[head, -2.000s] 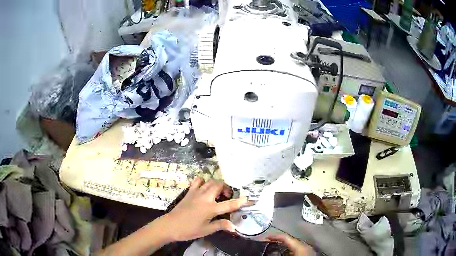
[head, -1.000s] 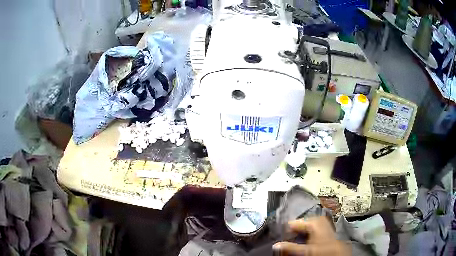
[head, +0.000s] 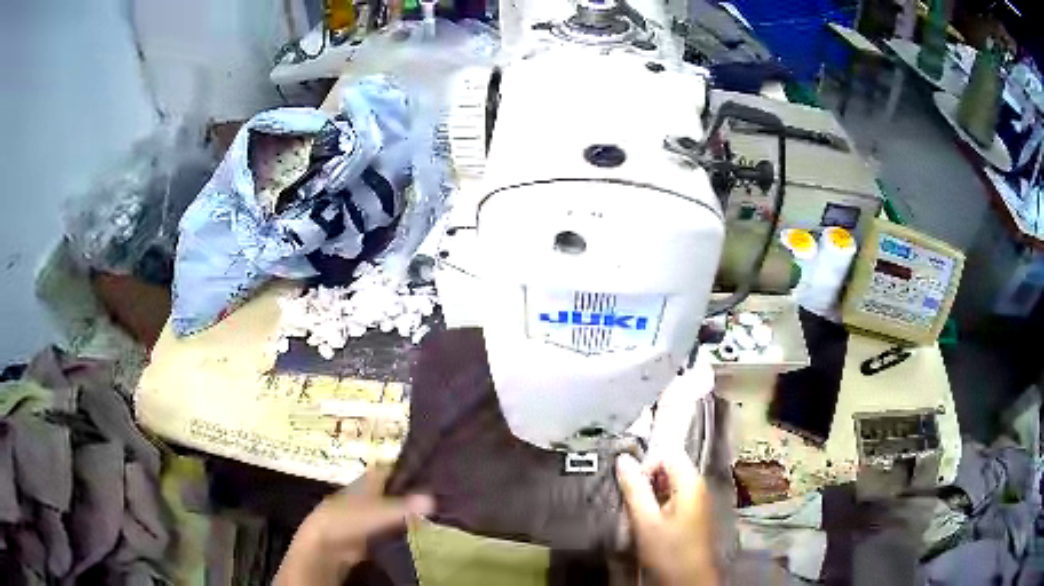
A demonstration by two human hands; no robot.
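Dark brown cloth (head: 481, 458) lies over the rounded bed end and under the head of the white JUKI sewing machine (head: 601, 263). A small white rectangular frame (head: 582, 461) shows on the cloth below the head. A yellow-green patch (head: 481, 557) shows at the cloth's lower edge. My left hand (head: 355, 524) is blurred at the cloth's left edge; its grip cannot be told. My right hand (head: 667, 504) pinches the cloth right of the frame, thumb and fingers close together.
A heap of small white pieces (head: 343, 311) and a plastic bag (head: 223, 252) are left of the machine. A parts tray (head: 778, 349), flat black rectangle (head: 808, 389), thread cones (head: 830, 280) and control panel (head: 904, 280) are right. Garments (head: 69, 469) are heaped at lower left.
The dark cloth has come up over the bed end and part of the table, covering them. My left hand is back in view at the left. My right hand has moved up beside the head.
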